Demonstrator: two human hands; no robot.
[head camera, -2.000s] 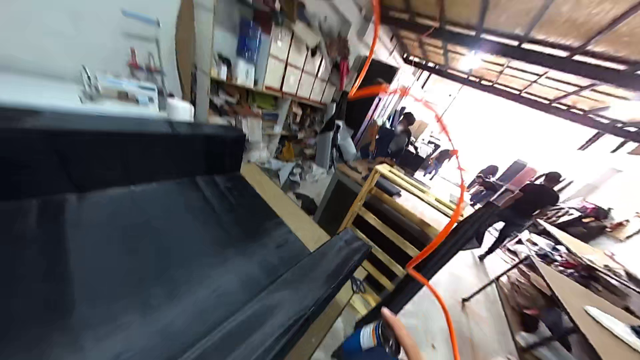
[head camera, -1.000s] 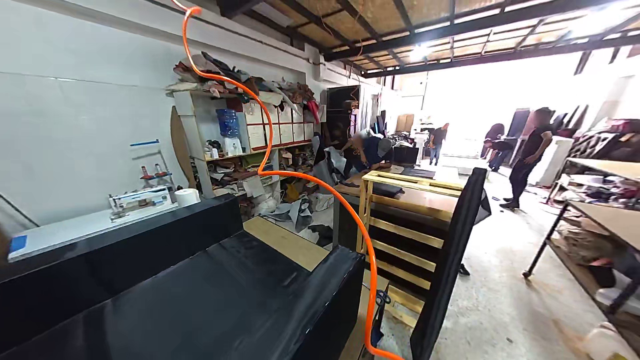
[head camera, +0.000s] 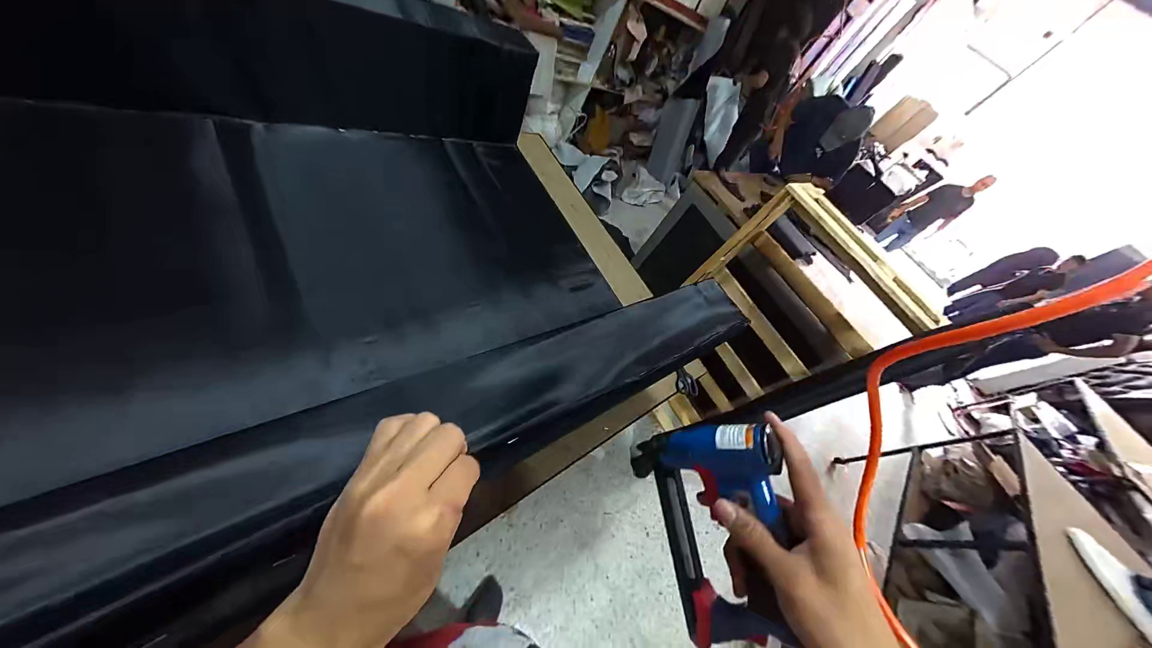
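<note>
My left hand (head camera: 400, 513) is curled at the front edge of a furniture frame covered in black sheet material (head camera: 387, 252); its fingers appear to pinch the covering there. A few small staples show along that edge. My right hand (head camera: 801, 540) holds a blue and black pneumatic staple gun (head camera: 720, 454) by its grip, over the floor to the right of the edge. The gun's nose points left and does not touch the frame. An orange air hose (head camera: 873, 414) runs down beside my right hand.
A slatted wooden frame (head camera: 765, 337) stands beyond the black-covered piece. Shelves of scraps (head camera: 630, 81) are behind it. Several people are farther back, one in dark clothing (head camera: 945, 207). A metal rack with boards (head camera: 1044, 504) stands at the right.
My left hand has come into view at the black edge. My right hand and the staple gun, low in the oldest frame and unseen one second ago, are in full view. The view has tilted strongly.
</note>
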